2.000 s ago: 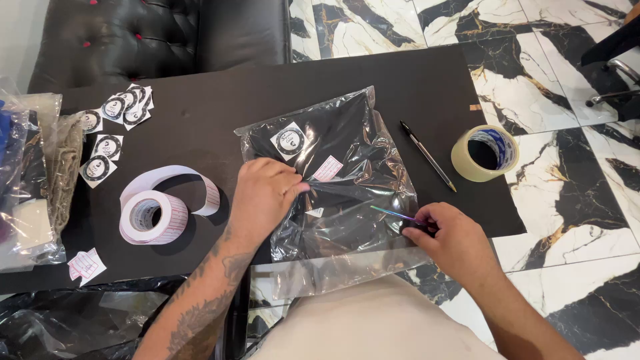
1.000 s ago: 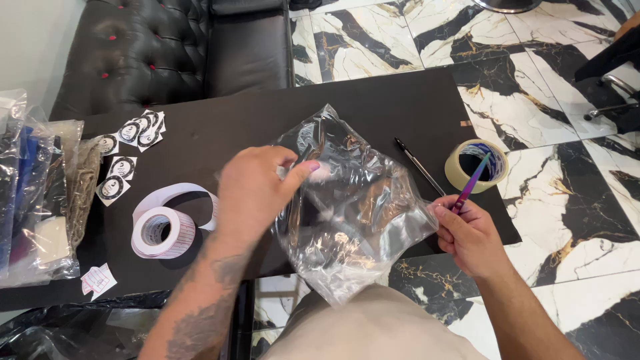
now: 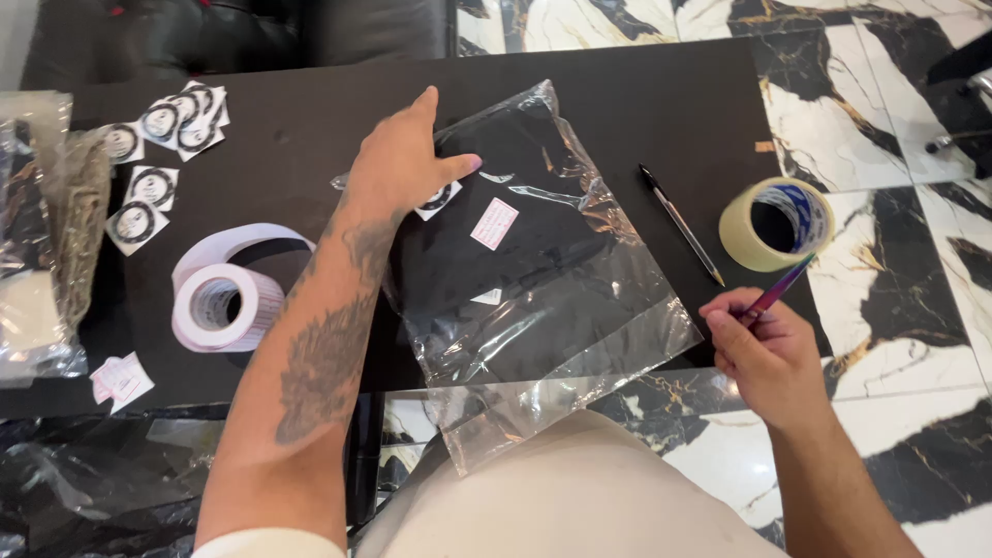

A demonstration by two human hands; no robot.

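Note:
A clear plastic bag [image 3: 535, 310] lies flat on the black table, its lower end past the near edge. Inside or beneath it show a pink-and-white label [image 3: 494, 223], a small white scrap [image 3: 487, 297] and part of a round-logo sticker [image 3: 440, 200]. My left hand [image 3: 403, 159] rests spread over the bag's upper left, thumb and fingers apart, partly hiding the sticker. My right hand [image 3: 763, 349] is right of the bag, closed around a slim purple metallic tool [image 3: 775, 291], probably tweezers or scissors, whose tip points up toward the tape roll [image 3: 777, 225].
A pen [image 3: 682, 225] lies between bag and tape. A label roll [image 3: 229, 306], loose round-logo stickers [image 3: 159, 143] and torn label pieces [image 3: 122, 380] are on the left. Filled plastic bags [image 3: 39, 232] stand at the far left; a black sofa [image 3: 372, 31] is behind the table [image 3: 659, 93].
The bag, raised and crumpled a second ago, now lies flatter on the table. My left hand has spread out over its upper left. The purple tool stays in my right hand.

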